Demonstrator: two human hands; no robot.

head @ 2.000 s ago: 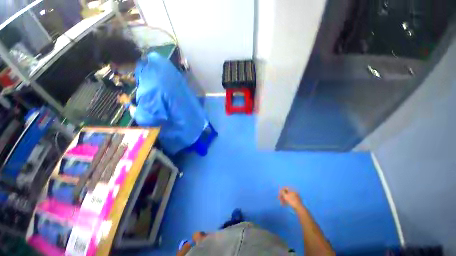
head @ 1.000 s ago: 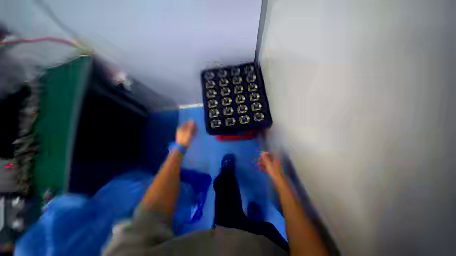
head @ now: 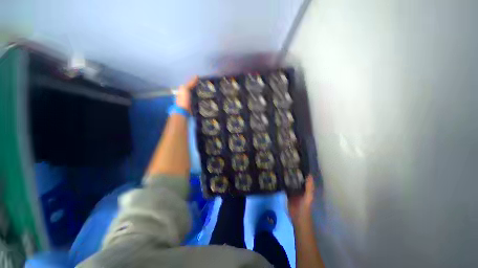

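A black blister tray [head: 249, 133] is held up in front of me, its pockets filled with rounded units [head: 237, 143] with silvery rims and dark centres. The picture is blurred, so unit detail is unclear, and I cannot tell if more trays lie under it. My left hand [head: 186, 94] grips the tray's upper left edge, a blue band on its wrist. My right hand [head: 301, 200] grips the tray's lower right corner. Some fingers of both hands are hidden by the tray.
A pale wall [head: 398, 131] stands close on the right, and another wall is ahead. A green-topped bench [head: 18, 141] is at the far left. Blue clothing of a person [head: 107, 222] shows at the lower left. My legs and a shoe show over the blue floor.
The black tray, earlier on the red stool by the wall, is now held in both hands and appears larger. Both hands have moved from empty space onto its edges.
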